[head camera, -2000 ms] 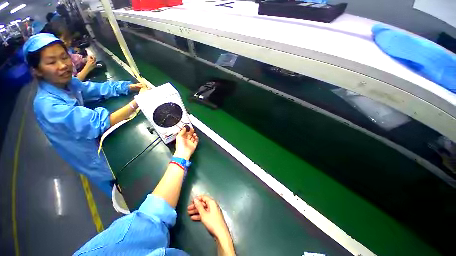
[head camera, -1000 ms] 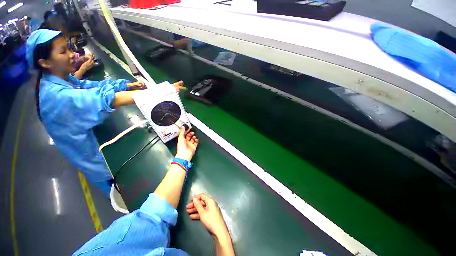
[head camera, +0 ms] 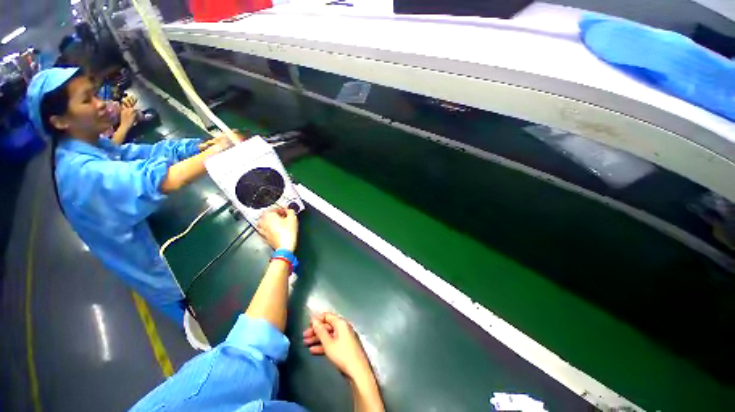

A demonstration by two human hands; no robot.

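Note:
The white ionizing air blower point(head camera: 230, 170), with a round black grille and a dark knob, stands tilted on the dark green bench point(head camera: 411, 346). My left hand point(head camera: 280, 228), with a blue band and red cord at the wrist, is at the blower's lower front, beside the knob. Its fingers are bent; whether they grip anything is hidden. My right hand point(head camera: 337, 344) rests low over the bench, palm partly up, fingers loosely curled and apart, with nothing clearly seen in it.
A person in a blue smock point(head camera: 113, 193) stands at left, arms reaching behind the blower. Cables run from the blower's side. A white rail point(head camera: 451, 298) divides bench and green belt point(head camera: 379, 217). White scraps point(head camera: 517, 401) lie at the bottom edge. A white bin point(head camera: 195, 331) is at the bench edge.
My left hand has shifted from the knob to the left along the blower's lower edge. The other person's hand has drawn back from the blower's top. The view has shifted slightly. My right hand stays put.

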